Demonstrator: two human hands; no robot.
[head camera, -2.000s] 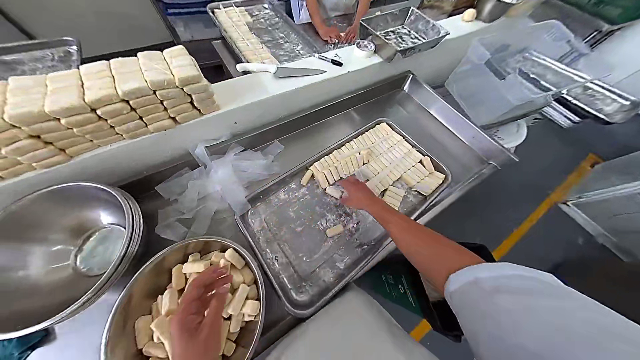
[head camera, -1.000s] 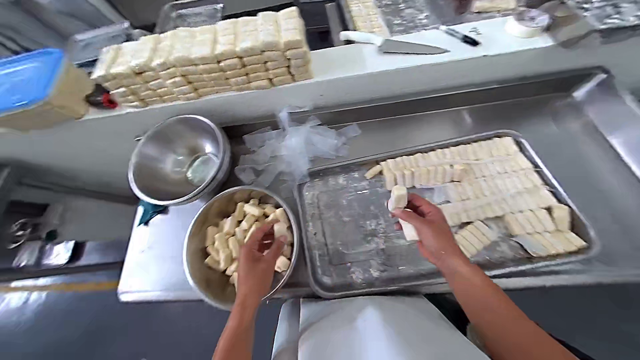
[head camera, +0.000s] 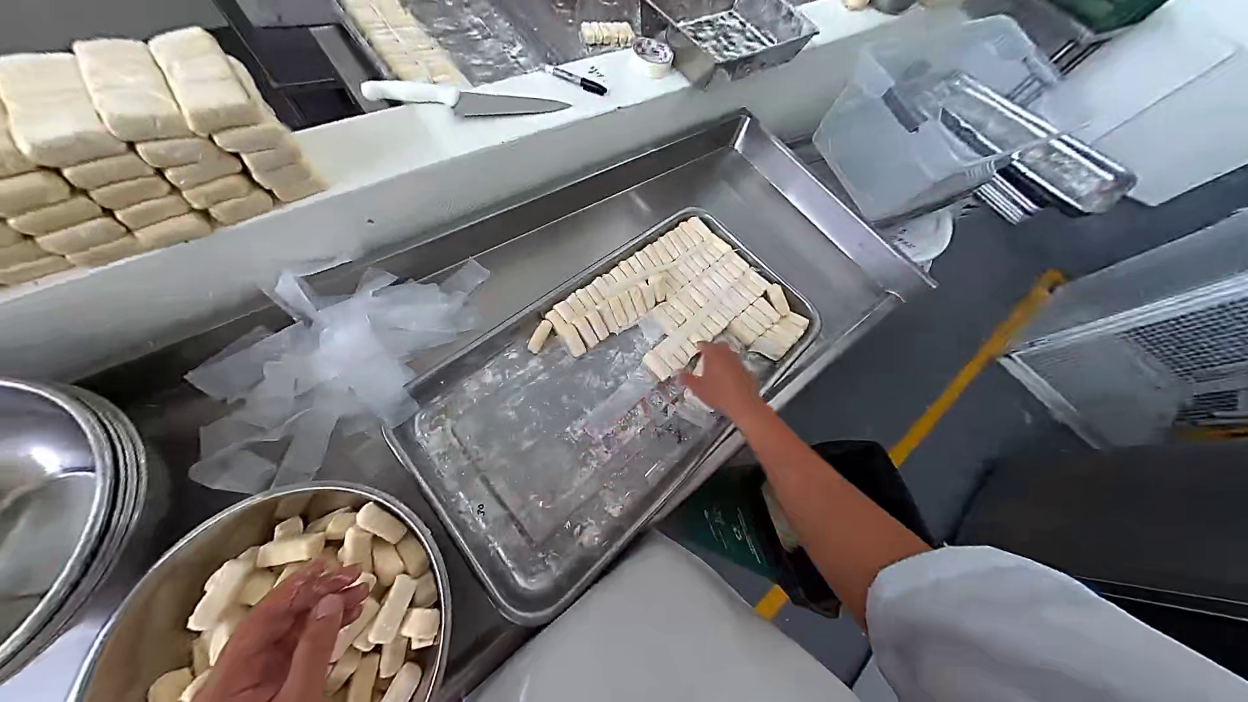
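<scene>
My left hand (head camera: 292, 629) hovers over a steel bowl (head camera: 441, 585) of short dough sticks (head camera: 393, 609), fingers slightly curled; whether a piece is in them cannot be told. On the metal tray (head camera: 526, 604), my right hand (head camera: 720, 380) touches the near edge of the rows of dough pieces (head camera: 682, 283), with a pale piece at its fingertips. The rows fill the tray's far right part, and thin plastic strips (head camera: 619, 405) lie beside them on the floured metal. A heap of clear plastic sheets (head camera: 341, 361) rests between the bowl and the ledge.
Stacked steel bowls (head camera: 127, 487) stand at the left. The white ledge (head camera: 341, 156) carries piled dough blocks (head camera: 127, 146), a knife (head camera: 487, 101), a marker (head camera: 575, 78), a tape roll (head camera: 653, 54) and a metal pan (head camera: 741, 39). A clear plastic bin (head camera: 907, 127) is at right.
One second ago my right hand held dough pieces above the tray; now it is down at the rows. My left hand stays at the bowl. The view has swung right.
</scene>
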